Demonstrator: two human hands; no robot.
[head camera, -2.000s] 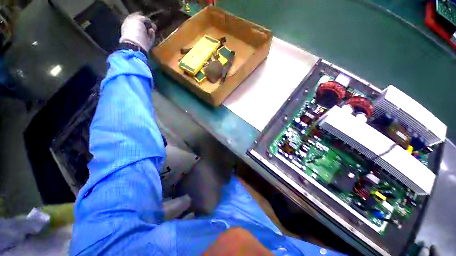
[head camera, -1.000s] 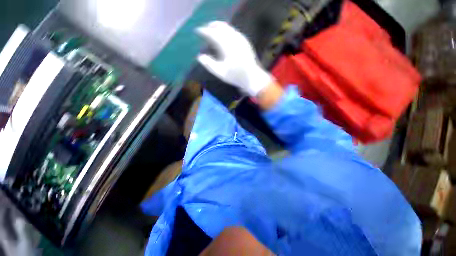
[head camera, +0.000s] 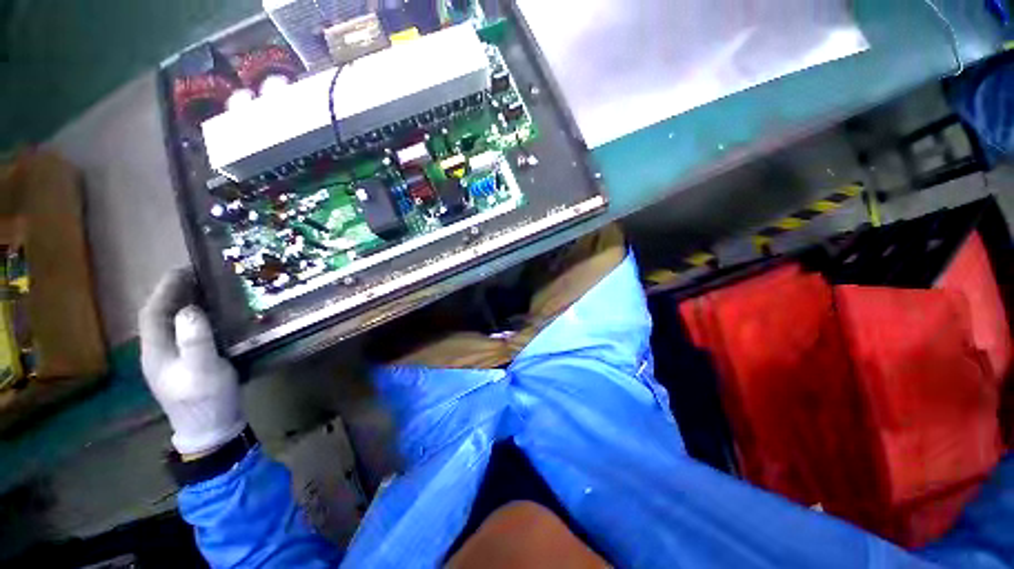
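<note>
A green circuit board (head camera: 334, 228) crowded with parts lies in a black carrier (head camera: 562, 156) with a metal front edge, on the bench before me. A long silver-white heatsink (head camera: 389, 95) crosses the board, with a thin dark loop over it. Two red-brown toroids (head camera: 265, 65) sit at the rear left. My left hand (head camera: 189, 361), in a white glove with a dark strap at the wrist, is at the carrier's front left corner; its fingers lie along the left side. My right hand is out of view; only a blue sleeve shows at the lower right edge.
A brown cardboard box (head camera: 72, 278) with yellow items stands at the left. A shiny sheet (head camera: 689, 56) lies on the green bench (head camera: 656, 167) right of the carrier. A black bin (head camera: 712, 411) below right holds red padding (head camera: 912, 389). Yellow-black tape marks the floor.
The view has swung right, then back to the carrier. My left hand has come from beyond the cardboard box to the carrier's corner. My right hand, seen open one second ago, has left the view.
</note>
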